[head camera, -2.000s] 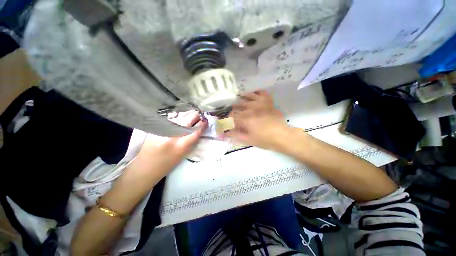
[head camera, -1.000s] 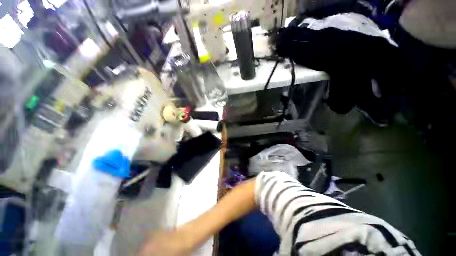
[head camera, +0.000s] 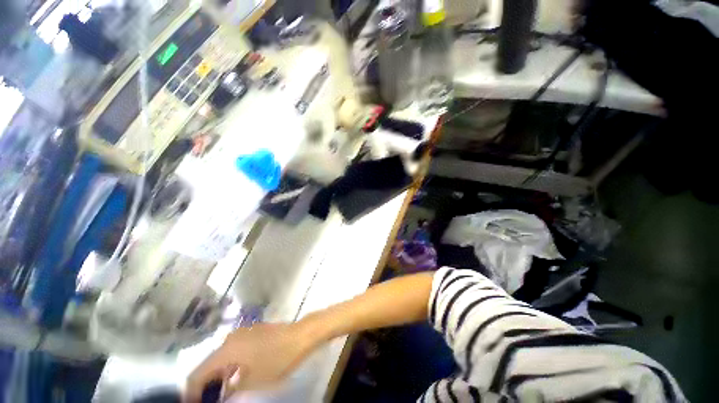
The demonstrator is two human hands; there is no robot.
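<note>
My right hand (head camera: 256, 356) is blurred, low in the picture beside the sewing machine's needle end, over the white table (head camera: 343, 256). Its fingers curl down toward the bottom edge. A small dark patch shows at the fingertips; I cannot tell whether it is cloth or whether the hand holds it. The off-white sewing machine (head camera: 150, 315) is at the lower left, blurred. My left hand cannot be made out. A black cloth scrap (head camera: 366, 177) lies over or beside a dark flat phone (head camera: 370, 203) on the table's right part.
White paper notes (head camera: 201, 216) and a bright blue thing (head camera: 258, 168) are on the machine arm. A control panel (head camera: 169, 86) with a green display is at the upper left. Bagged white material (head camera: 501, 236) lies below the table's right edge. Another white table (head camera: 552, 86) and black cloth (head camera: 654, 71) are at the upper right.
The view has swung from the needle area to the right side of the table. My left hand has gone out of view. The needle end has come back in at the lower left.
</note>
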